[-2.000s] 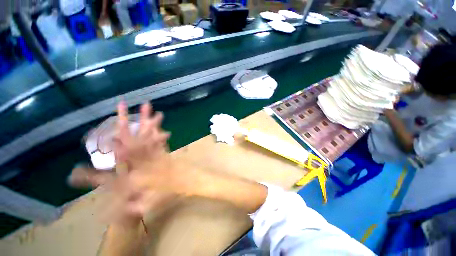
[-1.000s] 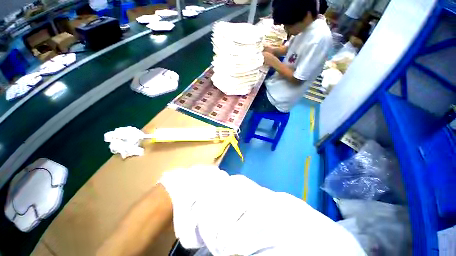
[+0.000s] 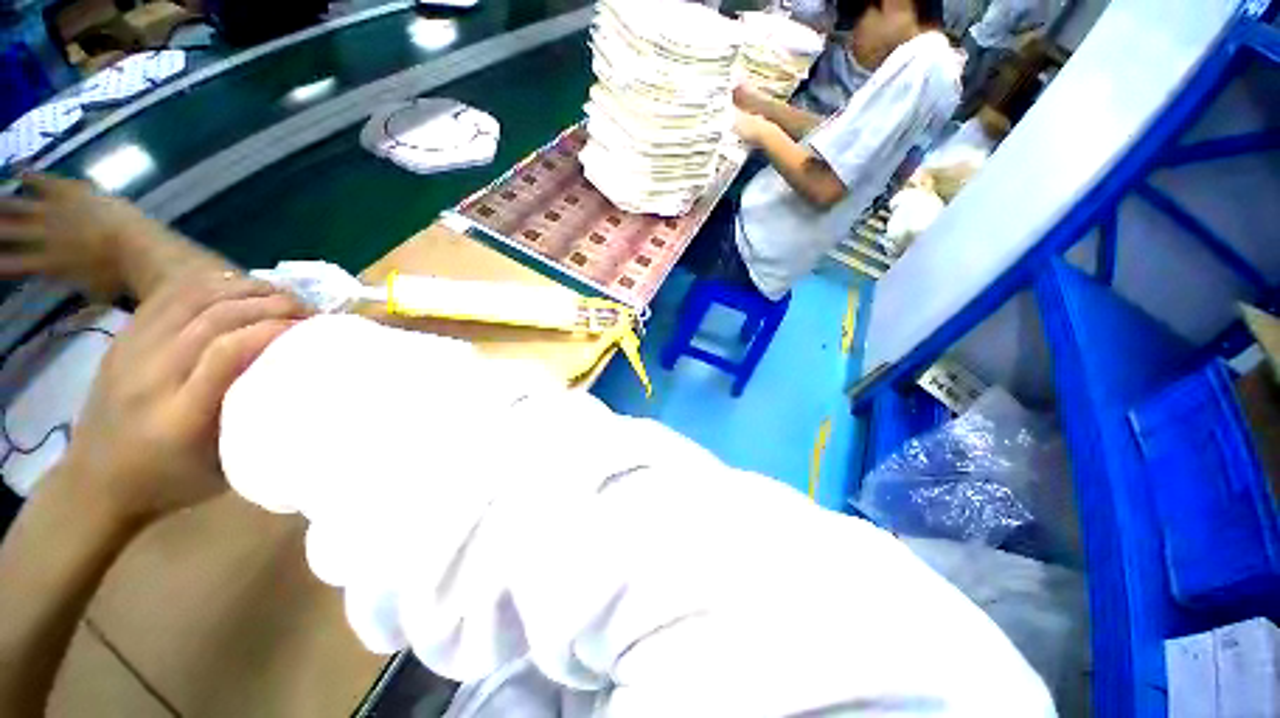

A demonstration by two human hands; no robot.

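My right hand [image 3: 63, 232] is at the far left, blurred, fingers spread and empty, partly cut by the frame edge. My left hand [image 3: 176, 386] is closed around my right forearm at the white sleeve's cuff [image 3: 281, 407]. The yellow caulking gun [image 3: 484, 302] with its white cartridge lies on the cardboard-covered bench beyond my sleeve, its trigger end at the right. A crumpled white wad [image 3: 320, 283] is at its nozzle end. A white panel with a dark wire loop [image 3: 49, 386] lies at left, partly hidden by my arms.
Another panel [image 3: 432, 135] lies on the green conveyor [image 3: 295, 211]. A tall stack of cream-white panels [image 3: 660, 112] stands on a patterned mat [image 3: 548, 225]. A seated person [image 3: 842, 154] is beside it on a blue stool [image 3: 730, 330]. Blue shelving [image 3: 1095, 407] stands at right.
My left hand has come into view, holding the right forearm at the cuff. My right hand now shows at the far left. The bench, gun and stack sit higher in the view.
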